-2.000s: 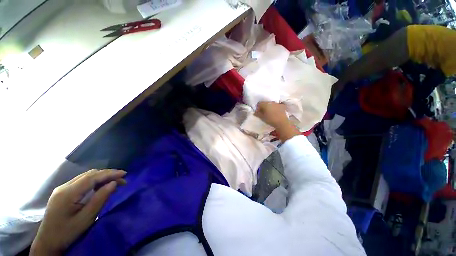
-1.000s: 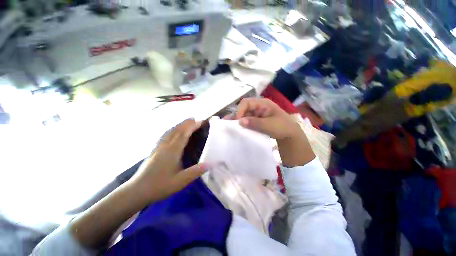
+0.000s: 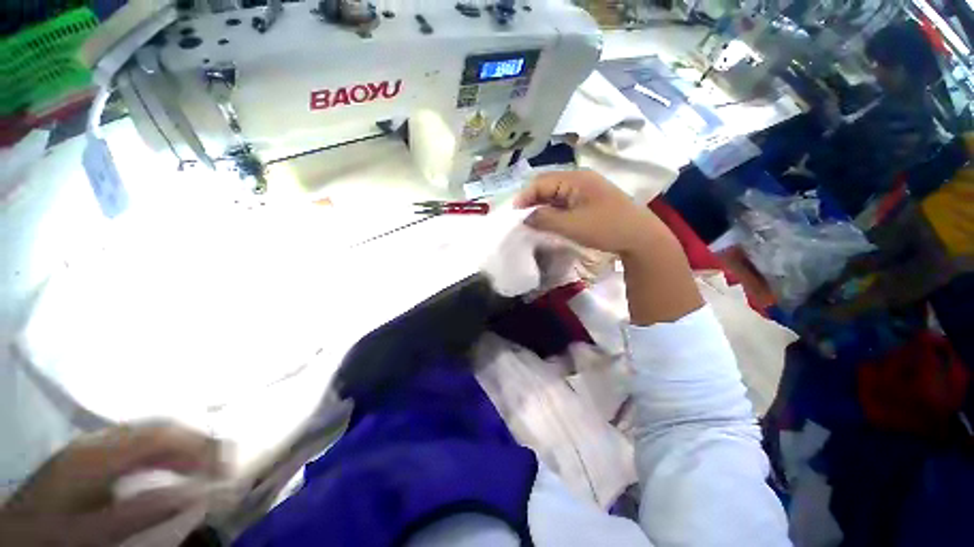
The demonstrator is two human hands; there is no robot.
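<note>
My right hand [image 3: 585,217] pinches the edge of a pale fabric piece [image 3: 518,256] at the table's front edge, just right of the red-handled thread snips [image 3: 462,208]. My left hand [image 3: 118,481] is blurred at the lower left, partly cut off by the picture's edge, with a bit of white cloth between its fingers. The cloth on the table is washed out by the lamp, so its outline is hard to tell. The white sewing machine [image 3: 299,96] with red "BAOYU" lettering stands behind.
The lamp [image 3: 104,176] hangs left of the needle area [image 3: 251,166]. Pale pieces [image 3: 561,417] lie over my lap beside the purple apron [image 3: 411,454]. A red bin edge [image 3: 689,235] and clear plastic bags [image 3: 801,240] are at right. A person in dark clothing sits at the far right.
The view has swung up to the machine. My right hand has moved from the pale pile to the table edge with a piece. My left hand has moved away to the lower left.
</note>
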